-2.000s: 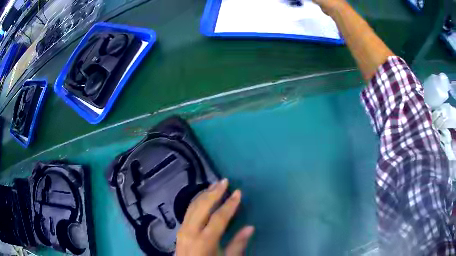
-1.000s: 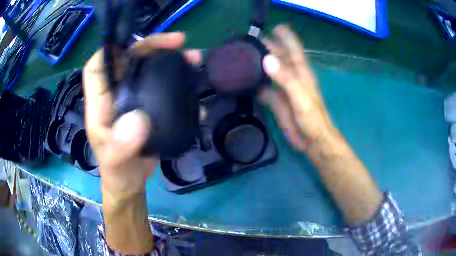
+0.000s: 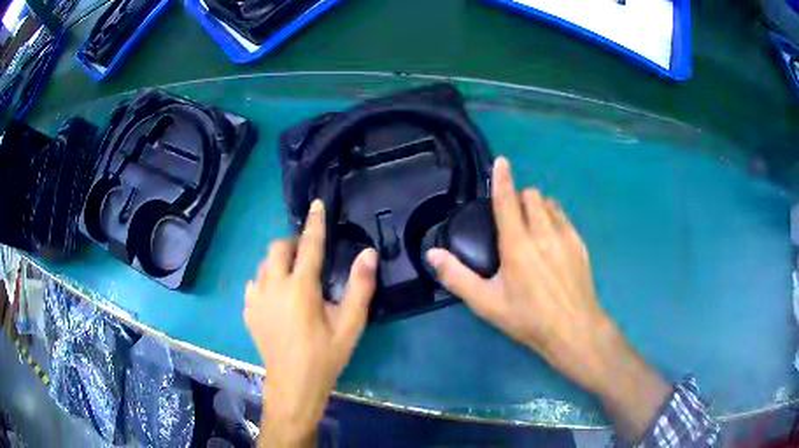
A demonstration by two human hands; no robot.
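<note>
A black headset [image 3: 473, 236] lies in a black moulded tray [image 3: 399, 197] on the teal bench in front of me. Its headband follows the arched groove. The right ear cup is over the right well, tilted a little. My right hand [image 3: 517, 254] holds that cup between thumb and fingers. My left hand [image 3: 315, 297] holds the left ear cup between thumb and index finger and covers part of it. The small slot between the wells shows no accessory. I cannot make out the boom microphone.
An empty black tray [image 3: 162, 188] lies to the left, beside a stack of nested trays [image 3: 44, 188]. Blue-rimmed carrier trays stand on the dark green surface beyond, one with a white liner [image 3: 613, 26]. Clear plastic bags [image 3: 88, 376] hang below the bench edge.
The headset, held up in both hands a second ago, is now down in the tray. Two seconds ago that tray was empty and my right hand was at a blue carrier tray.
</note>
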